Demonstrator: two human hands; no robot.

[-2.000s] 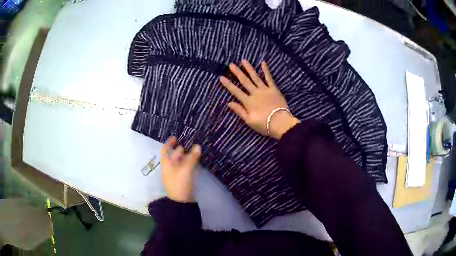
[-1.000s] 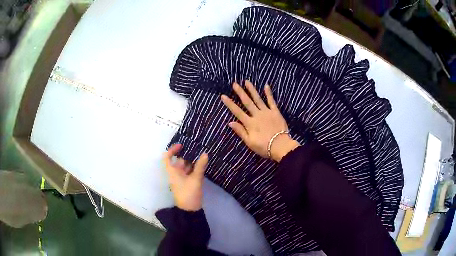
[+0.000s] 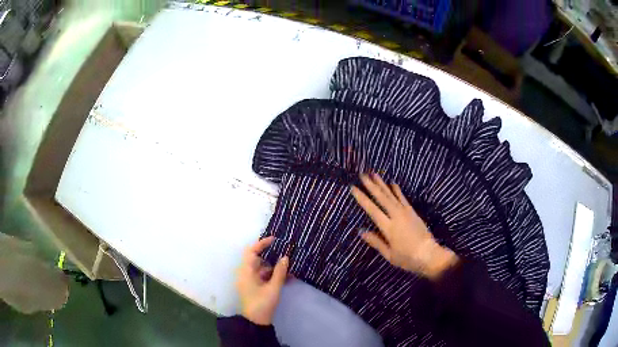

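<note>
A dark garment with thin white stripes and ruffled tiers [image 3: 420, 162] lies spread on the white table [image 3: 169, 108]. Its wavy tiers face the far and right side. My right hand [image 3: 400, 227] lies on the cloth, fingers spread, just below a dark seam band. My left hand [image 3: 263, 281] is at the garment's near left edge, thumb and fingers apart around the cloth edge. Whether the fingertips pinch the cloth cannot be told.
A white strip [image 3: 573, 268] lies over a tan card [image 3: 564, 332] at the table's right end, beside a tape roll [image 3: 598, 279]. A cardboard box [image 3: 51, 169] stands along the left end. A blue crate [image 3: 413, 12] is beyond the far edge.
The garment and both hands sit lower in view, and more of the far table edge shows. My right hand is lower and further right relative to my left hand; its bracelet no longer shows.
</note>
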